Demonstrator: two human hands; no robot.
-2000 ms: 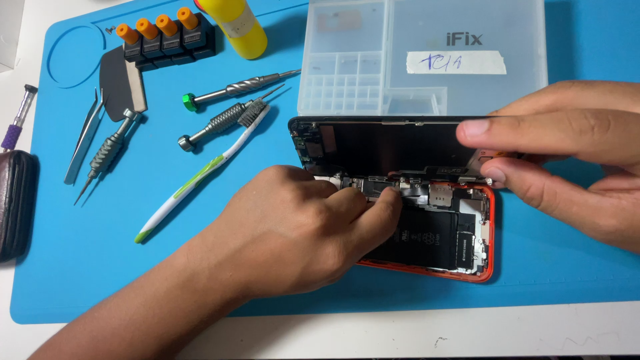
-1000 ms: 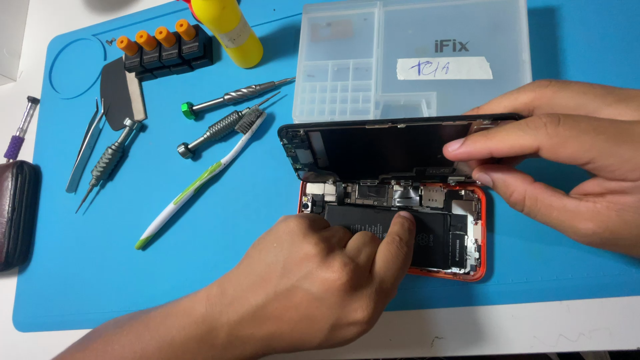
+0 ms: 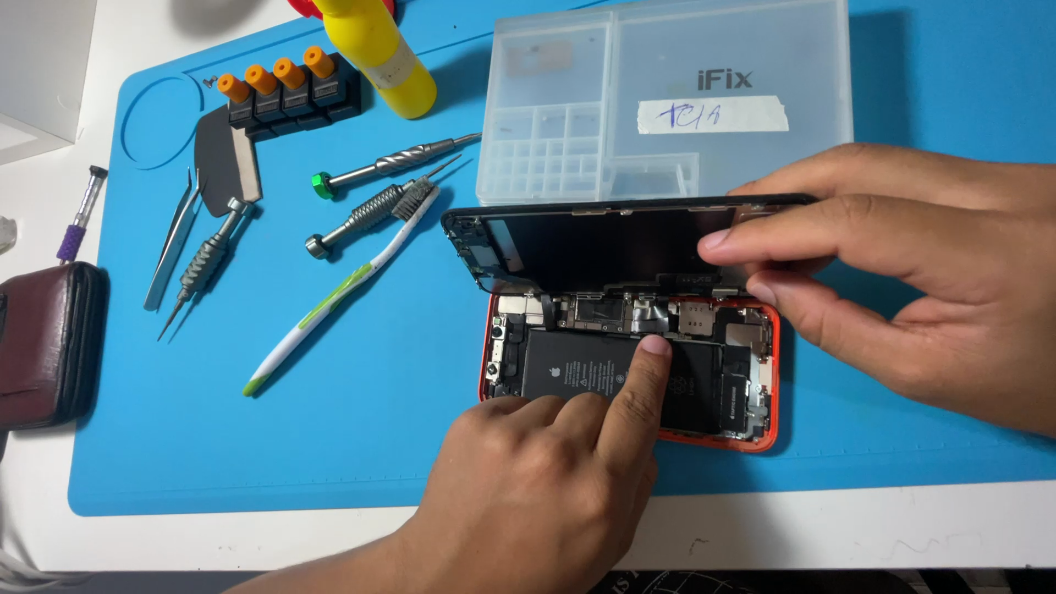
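Note:
An opened iPhone with a red frame (image 3: 774, 375) lies on the blue mat, its black battery (image 3: 569, 355) and logic board exposed. Its screen assembly (image 3: 594, 247) is tilted up along the far side, the inner face toward me. My right hand (image 3: 899, 272) holds the screen's right end between fingers and thumb. My left hand (image 3: 553, 462) rests over the near edge of the phone; its index fingertip touches the battery's upper edge, just below a silvery flex cable (image 3: 651, 315). The other left fingers are curled, and whether they hold anything is hidden.
A clear plastic parts box (image 3: 561, 82) stands behind the screen. To the left lie a toothbrush (image 3: 322, 309), precision screwdrivers (image 3: 367, 210), tweezers (image 3: 175, 243) and a dark pry card (image 3: 219, 165). Farther back are orange-capped bottles (image 3: 289, 74) and a yellow bottle (image 3: 384, 62). A maroon case (image 3: 45, 342) sits far left.
My left hand has drawn back toward me from the logic board, its index finger now extended onto the battery edge. The screen has tilted farther back, still in my right hand.

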